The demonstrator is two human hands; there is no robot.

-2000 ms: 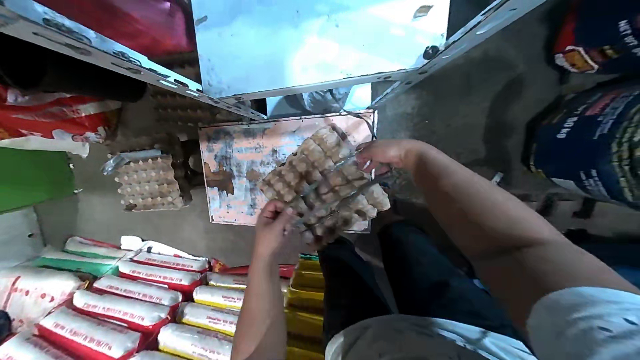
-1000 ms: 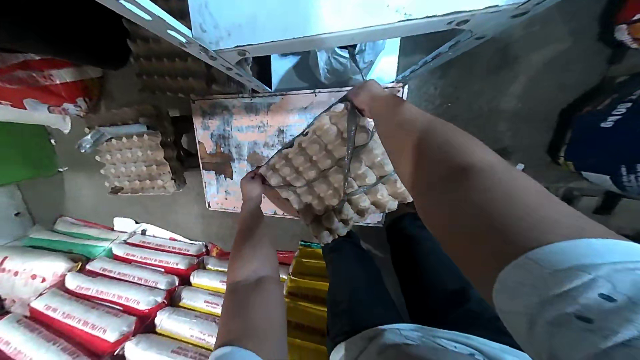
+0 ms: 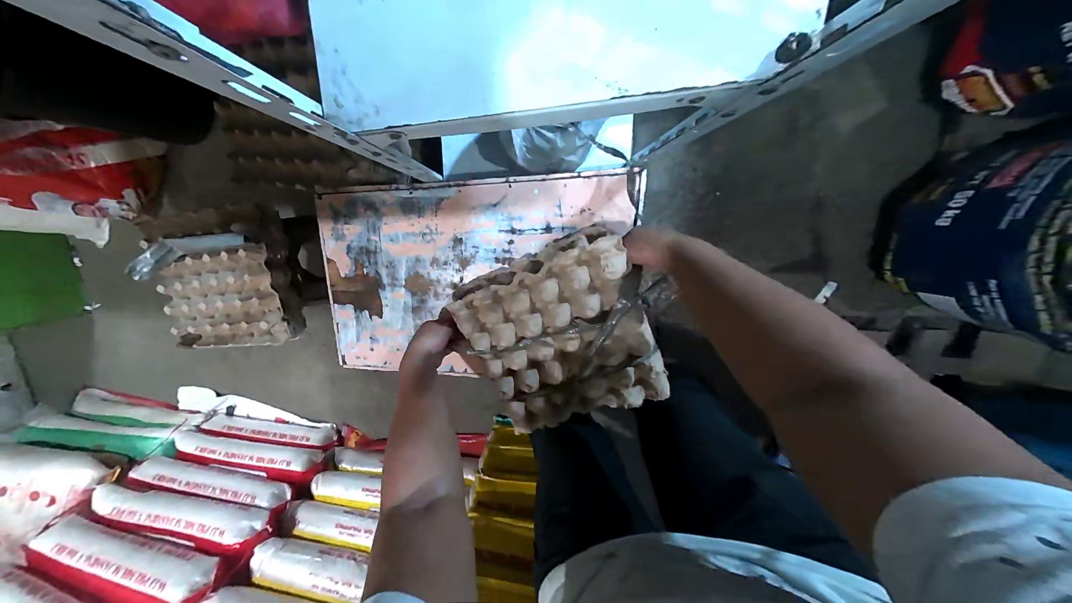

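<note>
A stack of pulp egg trays point(image 3: 544, 310), wrapped with a dark, shiny plastic strip point(image 3: 599, 331), is held tilted in front of my body. My left hand point(image 3: 429, 343) grips its left edge, and my right hand point(image 3: 651, 249) grips its upper right corner. The fingers of both hands are partly hidden behind the trays. Beneath and beyond the stack lies a worn pink board point(image 3: 402, 243) with peeling paint. Another stack of egg trays point(image 3: 222, 297) rests on the floor at the left, with crumpled clear plastic point(image 3: 167, 251) on top.
A white metal shelf point(image 3: 519, 59) with perforated posts stands ahead. Packed red-and-white bags point(image 3: 180, 511) and yellow packages point(image 3: 505, 502) fill the lower left. Dark blue printed sacks point(image 3: 971, 234) stand at the right. A tied grey plastic bag point(image 3: 548, 146) sits under the shelf.
Both hands have kept hold of the egg trays while the stack's tilt has changed. Since two seconds ago, my left hand has moved from the stack's lower face to its left edge.
</note>
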